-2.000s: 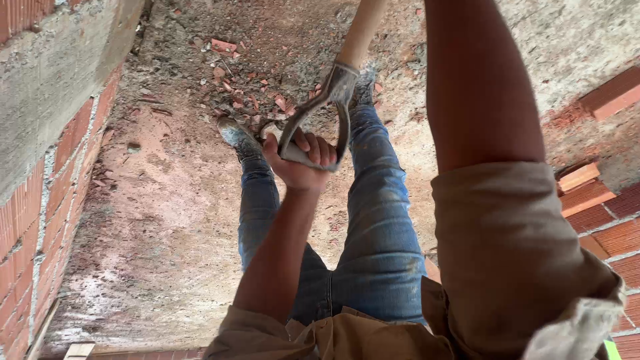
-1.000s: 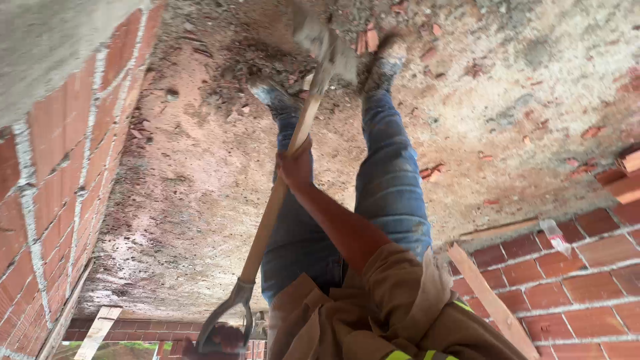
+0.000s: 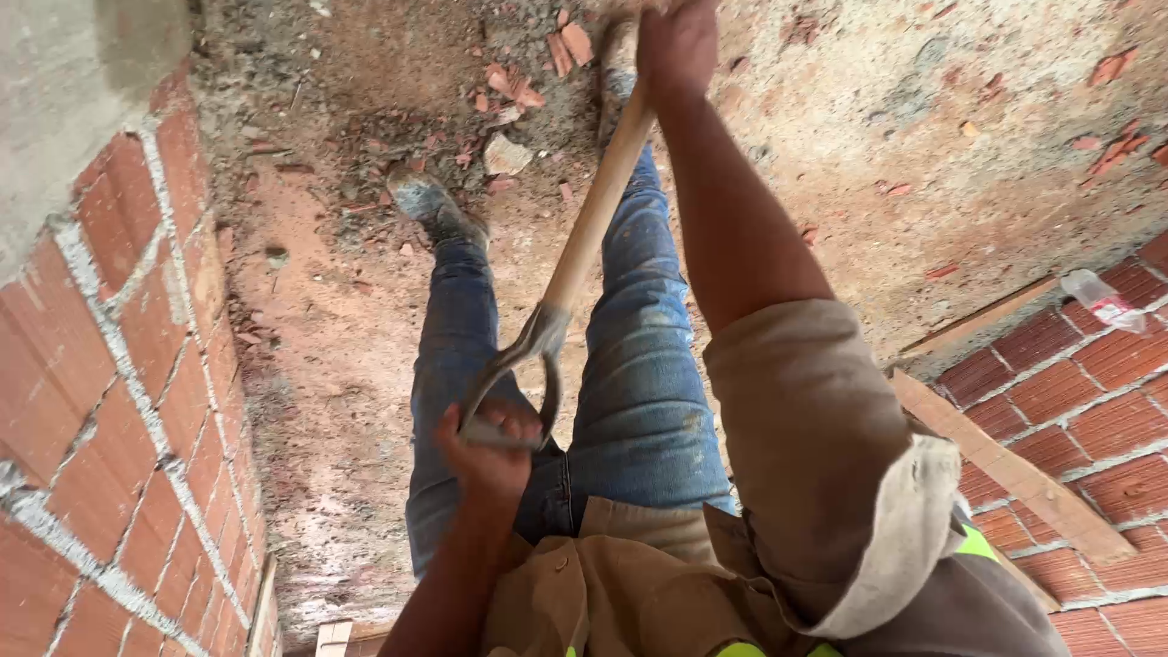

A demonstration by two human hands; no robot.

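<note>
A shovel's wooden shaft [image 3: 598, 210] runs up between my legs, tilted to the right, and ends below in a metal D-handle [image 3: 543, 342]. My left hand [image 3: 488, 452] is closed around the grip bar of that handle, in front of my thigh. Farther up, my right hand [image 3: 677, 55] wraps the shaft at the top edge of the view, beside my boot. The shovel's blade is out of sight. Broken brick pieces [image 3: 570, 46] and a pale stone chunk [image 3: 506, 155] lie on the dirty floor near my boots.
A hollow-brick wall [image 3: 119, 365] with mortar joints rises on the left. Another brick wall [image 3: 1077, 438] stands at the right, with a wooden plank [image 3: 1013, 465] against it and a clear plastic bottle [image 3: 1104, 301] near its edge. More brick shards [image 3: 1118, 151] are scattered at upper right.
The shovel has swung: a second ago its blade showed at the top and one hand was visible on mid-shaft. Now the handle is between my thighs, with both hands visible on the shovel.
</note>
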